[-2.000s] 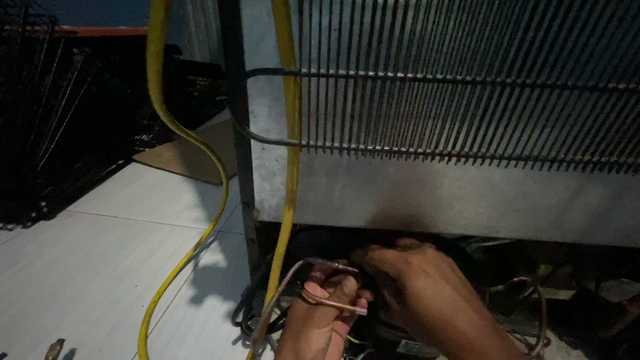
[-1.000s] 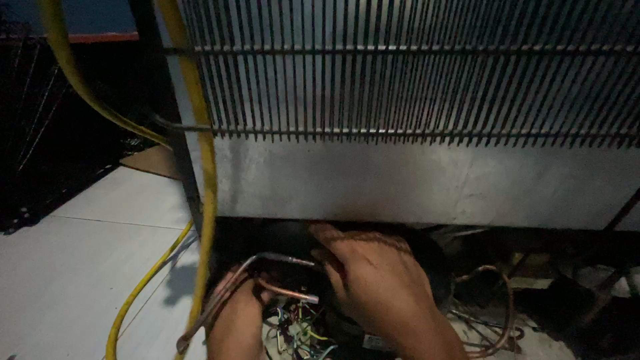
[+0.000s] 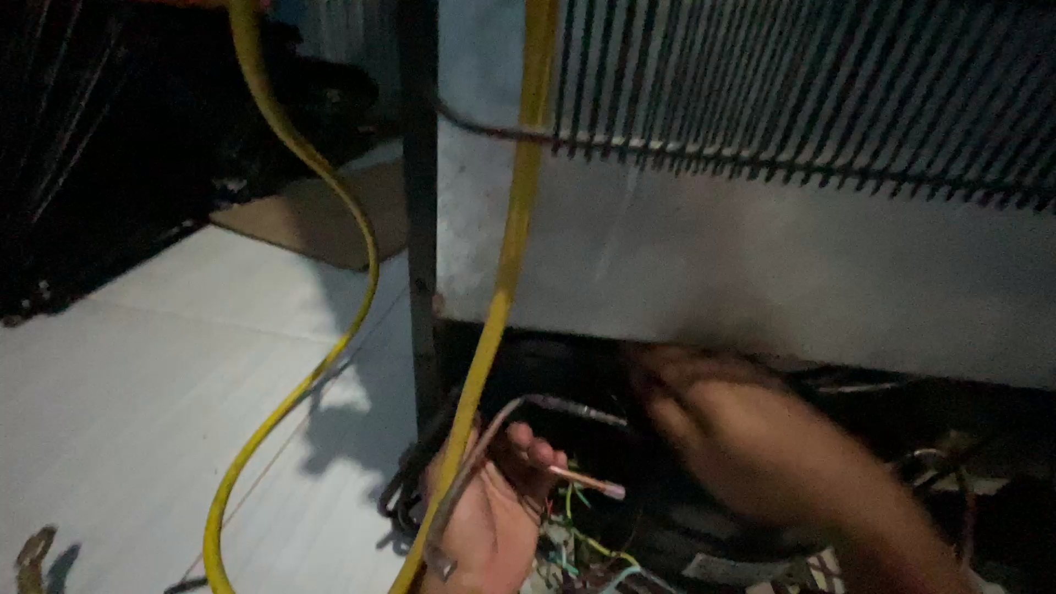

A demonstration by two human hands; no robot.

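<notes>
My left hand (image 3: 499, 511) is palm up at the lower middle, its fingers curled near a thin copper tube (image 3: 590, 480); whether it grips the tube is unclear. A bent metal pipe (image 3: 474, 462) and a yellow hose (image 3: 487, 346) pass in front of this hand. Motion blurs my right hand (image 3: 701, 404), which reaches into the dark compartment below the metal back panel (image 3: 660, 256) of a refrigerator; its fingertips are hidden in shadow. The bent pipe's tip points toward it. Loose coloured wires (image 3: 577, 544) lie between the hands.
Black condenser grille (image 3: 784, 91) covers the upper right. The yellow hose also loops over the white tiled floor (image 3: 148, 371) at left. A brown flat sheet (image 3: 313, 214) lies behind, beside dark racks (image 3: 66, 148). Tubing (image 3: 965, 495) shows at right.
The view has shifted markedly. My right hand, earlier close to the bent pipe's tip, is now farther right of it, under the panel. My left hand's palm is now more exposed.
</notes>
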